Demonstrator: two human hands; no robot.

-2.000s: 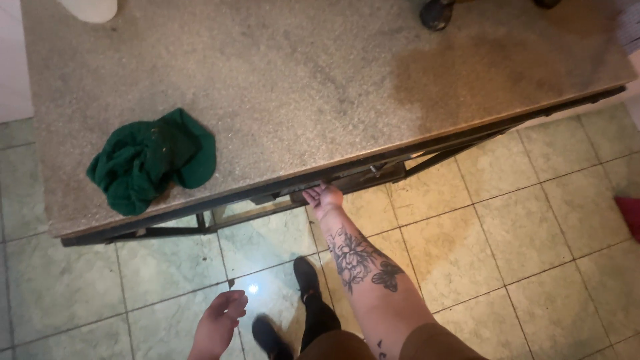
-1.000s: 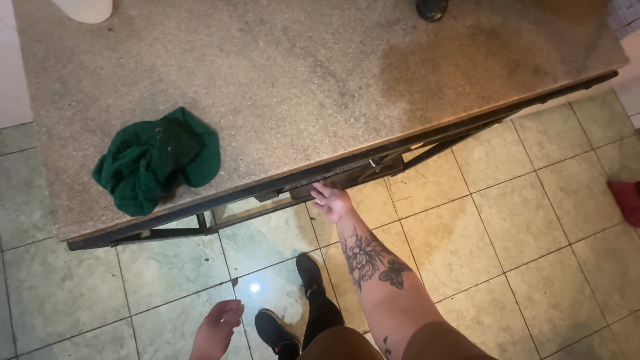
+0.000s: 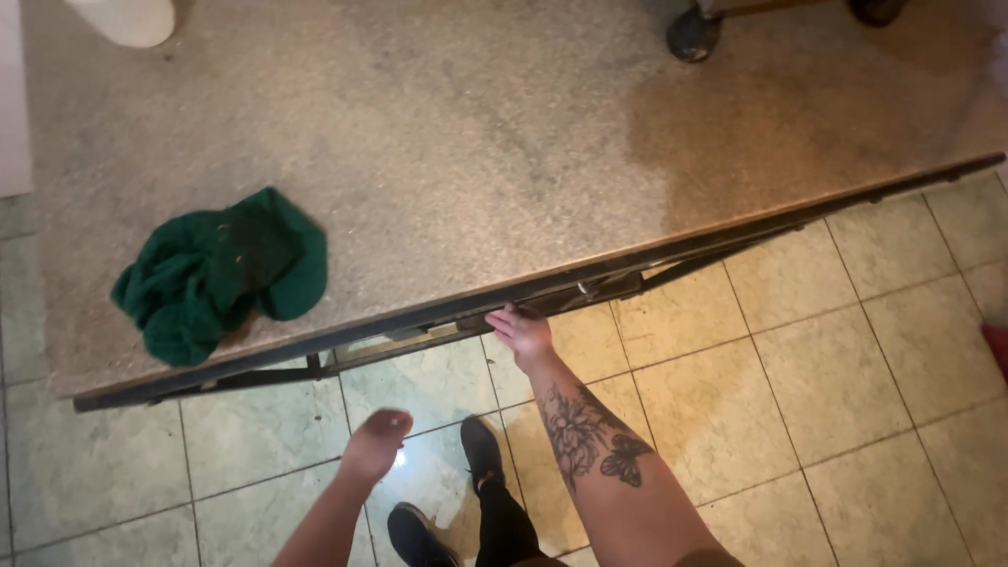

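My right hand [image 3: 523, 335] is at the dark front edge of the countertop [image 3: 441, 173], its fingers extended against a dark drawer front [image 3: 567, 298] below the top. A small metal handle [image 3: 583, 290] shows just right of the fingers; the hand is not around it. My left hand [image 3: 379, 441] hangs over the floor, fingers loosely curled; whether anything is in it cannot be made out. A crumpled green cloth or cap [image 3: 224, 276] lies on the countertop near its left front corner, and neither hand touches it.
A white container [image 3: 130, 20] stands at the countertop's back left. Black casters [image 3: 693, 35] of some object rest at the back right. My dark shoes [image 3: 413, 535] are on the tiled floor [image 3: 709, 409] below. Something red [image 3: 996, 346] is at the right edge.
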